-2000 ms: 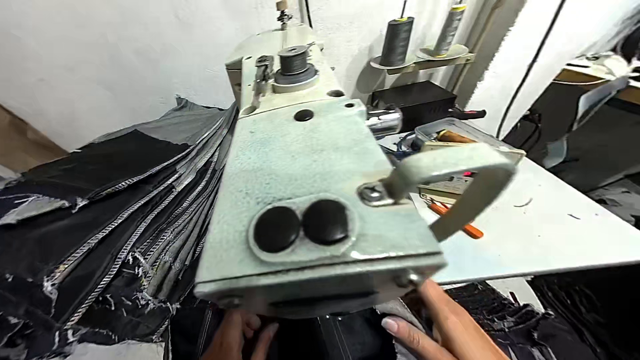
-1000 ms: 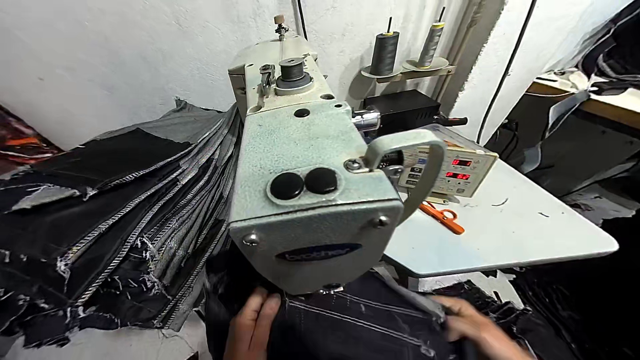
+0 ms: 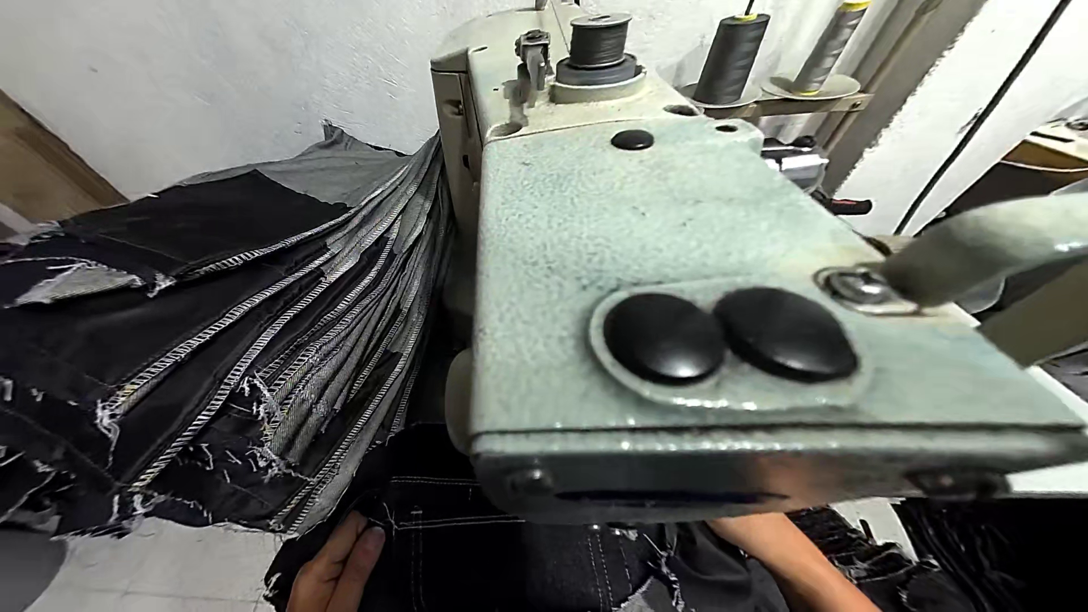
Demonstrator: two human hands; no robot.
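The pale green head of an industrial sewing machine (image 3: 646, 255) fills the middle and right of the view. Below it lies dark denim with light double stitching (image 3: 484, 544). My left hand (image 3: 338, 561) pinches the left edge of this denim between thumb and fingers. At the lower right, my right hand (image 3: 756, 535) reaches in under the machine head over the denim; its fingers are hidden by the head, so its hold cannot be seen. The needle area is hidden too. A bobbin of grey thread (image 3: 598, 42) sits on top of the machine.
A large pile of black and grey denim pieces (image 3: 255, 340) with overlocked edges lies to the left. Thread cones (image 3: 733, 59) stand on a holder by the wall. The machine's curved guard (image 3: 994, 242) juts out at right, with more dark fabric (image 3: 994, 552) below.
The view has moved much closer to the machine head. My left hand has moved left relative to the machine and is at the denim's left edge. My right hand has gone in under the head.
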